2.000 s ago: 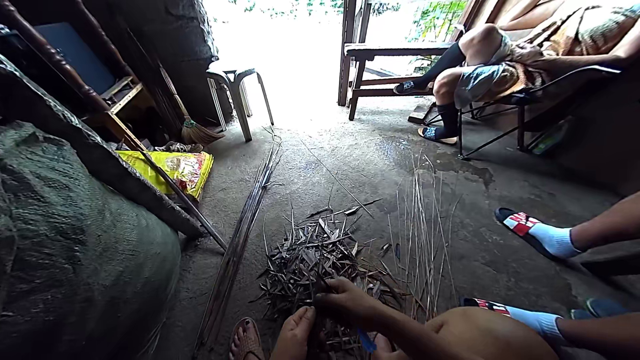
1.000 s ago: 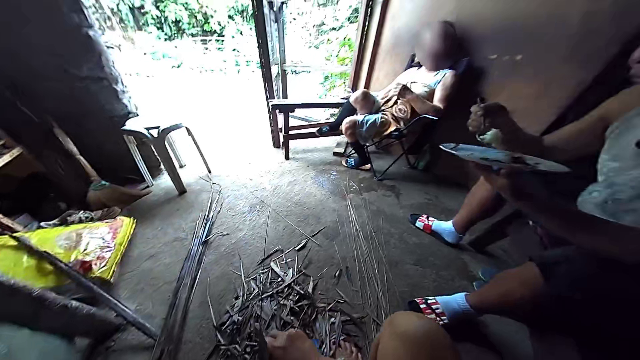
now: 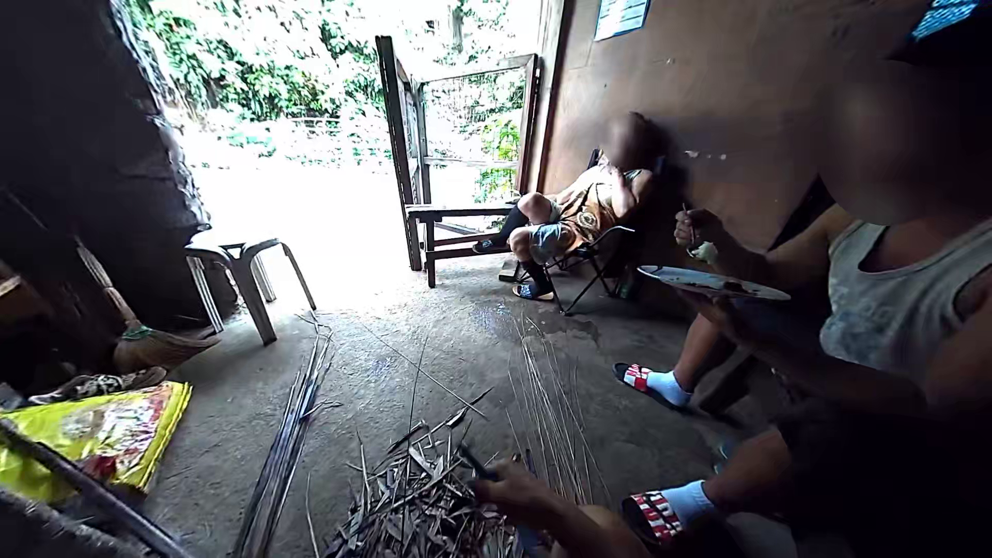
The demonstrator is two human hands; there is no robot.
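My right hand comes in at the bottom centre, its fingers closed around a short, dark, thin piece; I cannot tell whether it is a tool or a strip of leaf. Just below and around it lies a heap of dry, dark leaf strips on the concrete floor. My left hand is out of view. To the left of the heap, a bundle of long dark sticks lies on the floor. Thin pale leaf midribs are spread out to its right. Something blue shows partly under my right wrist.
At right, a seated person holds a plate, feet in sandals near the midribs. Another person sits in a folding chair beside a wooden bench. A plastic stool, a broom and a yellow sack stand or lie at left.
The view has swung up and to the right. My left hand, seen two seconds ago at the heap beside my right, is now out of view. The seated person's plate has come into view.
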